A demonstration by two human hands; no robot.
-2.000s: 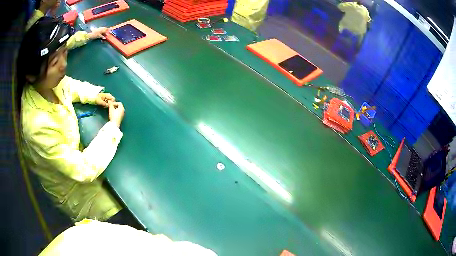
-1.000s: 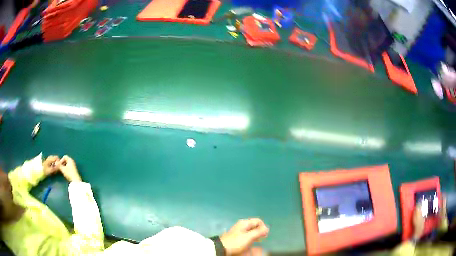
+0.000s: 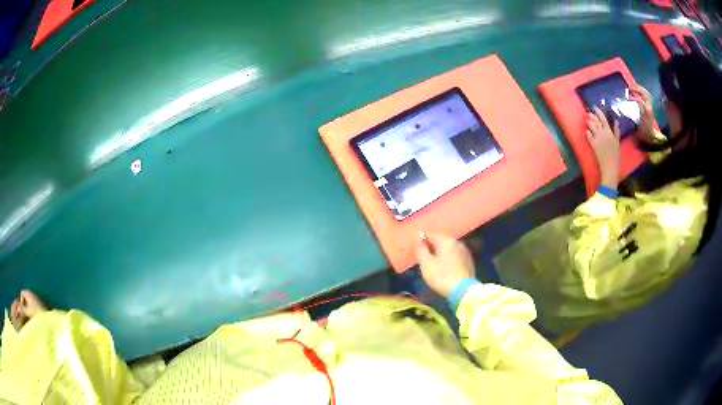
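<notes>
A tablet (image 3: 431, 150) lies on an orange pad (image 3: 522, 134) in front of me, lit with a pale page and two dark windows. My right hand (image 3: 447, 265), with a light blue wristband, is at the pad's near edge below the tablet. Its fingers are pinched together with a tiny pale piece showing at the tips. A thin red cord (image 3: 317, 360) hangs on my chest, and a red wire runs across towards my right wrist. A partly cut-off hand shows at the far left edge; I cannot tell whether it is my left hand.
At the right a person in a yellow smock (image 3: 641, 245) has both hands at another tablet (image 3: 613, 103) on an orange pad. A small white piece (image 3: 136, 166) lies on the green surface (image 3: 229, 190). Another orange pad (image 3: 57, 20) shows at the upper left.
The view has swung right and down, bringing the tablet to the middle. My right hand has come into clear view at the pad. My left hand no longer shows clearly at the near edge.
</notes>
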